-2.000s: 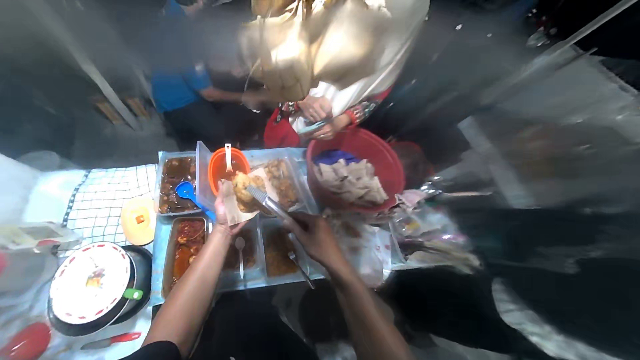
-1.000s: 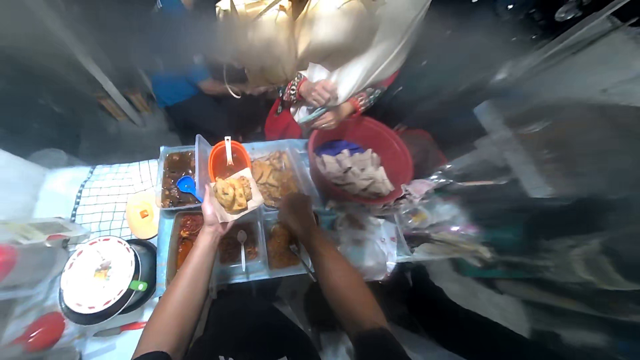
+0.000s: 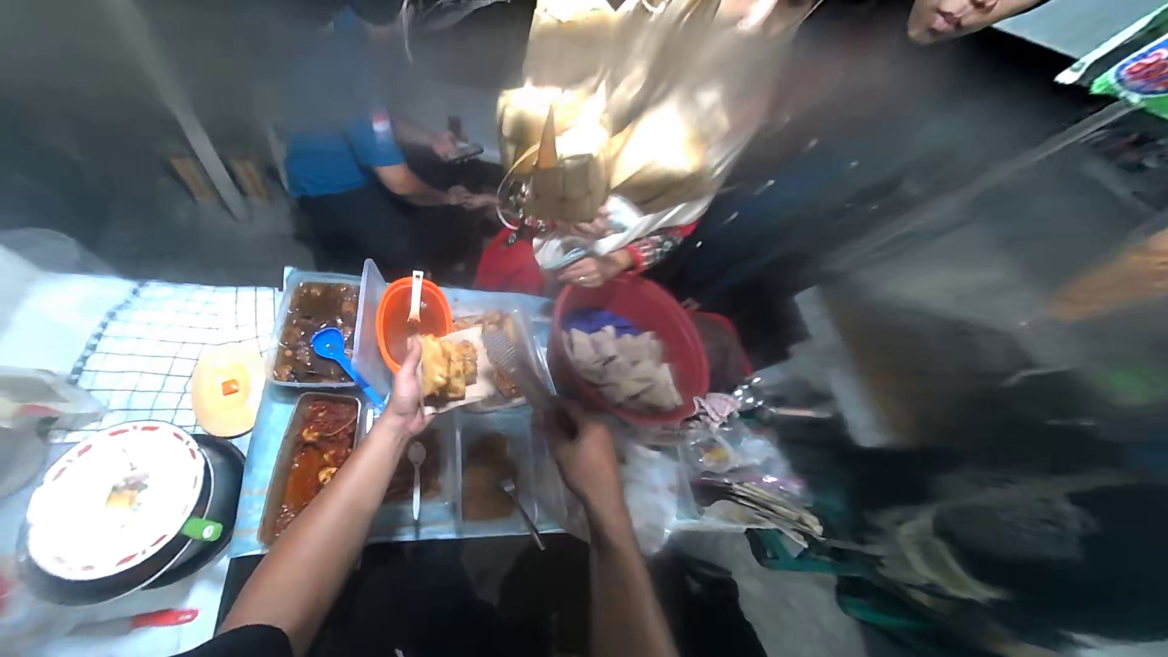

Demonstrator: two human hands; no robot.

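On a sheet of brown paper (image 3: 476, 388), my left hand (image 3: 409, 392) holds several pieces of yellowish fried food (image 3: 447, 367) beside the orange bowl (image 3: 398, 315). My right hand (image 3: 577, 443) grips a metal utensil (image 3: 516, 360), perhaps tongs or a spatula, whose blurred end points up-left just right of the paper. Under it lies a clear plastic box (image 3: 538, 342) with more food. Nearer me are trays of brown sauce (image 3: 485, 474), one with a white spoon (image 3: 417, 474) and one with a fork-like metal utensil (image 3: 525, 516).
A red tub (image 3: 630, 292) of folded pale pieces stands right of the boxes. Left are a dark stew tray (image 3: 315, 319) with a blue ladle (image 3: 339, 351), a red sauce tray (image 3: 315, 456) and a lidded pan (image 3: 114, 502). Two people stand across the table; woven pouches (image 3: 566, 173) hang above.
My right hand has risen from the front sauce tray to beside the paper and now shows a metal utensil. The food stays in my left hand.
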